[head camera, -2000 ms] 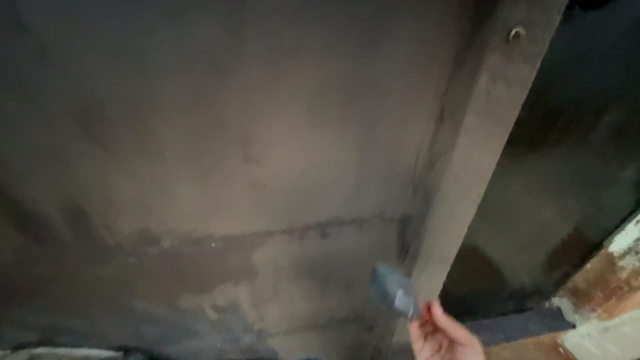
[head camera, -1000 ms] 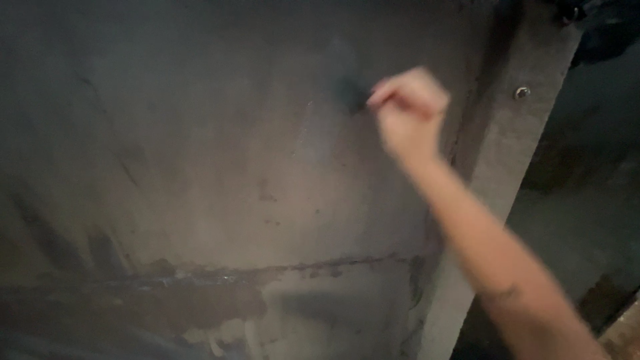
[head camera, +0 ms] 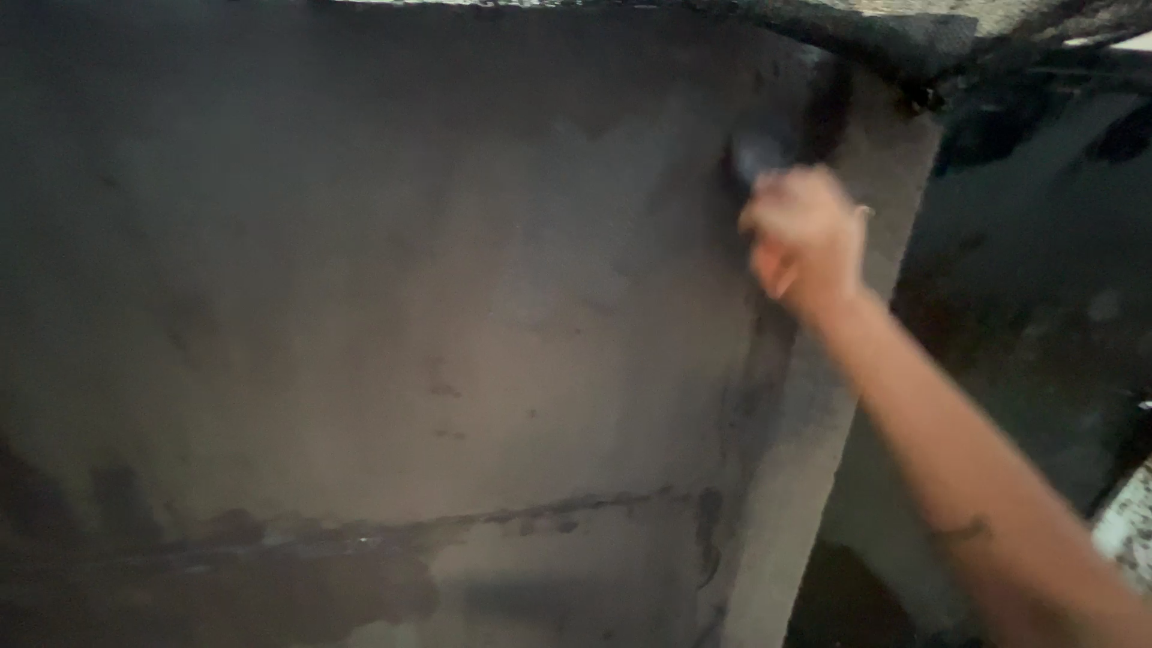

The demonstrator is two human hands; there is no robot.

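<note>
My right hand (head camera: 805,234) is raised at the upper right, its fingers closed around a small, blurred grey tool or pad (head camera: 762,153) whose exact kind I cannot tell. The tool is at the soot-dark wall panel (head camera: 504,315), close to its upper right corner; whether it touches the surface is unclear. Dark stains and a rough horizontal seam (head camera: 504,515) mark the panel. My left hand is out of view.
A pale vertical post or wall edge (head camera: 792,504) borders the panel on the right. Beyond it lies a dark, glossy recess (head camera: 1008,297). A rough ledge (head camera: 864,22) crosses the top, and a pale, speckled edge (head camera: 1125,517) shows at the lower right.
My right hand, low at the right two seconds ago, rose to the panel's upper middle and has since moved right toward the post, still holding the tool. The view has shifted upward.
</note>
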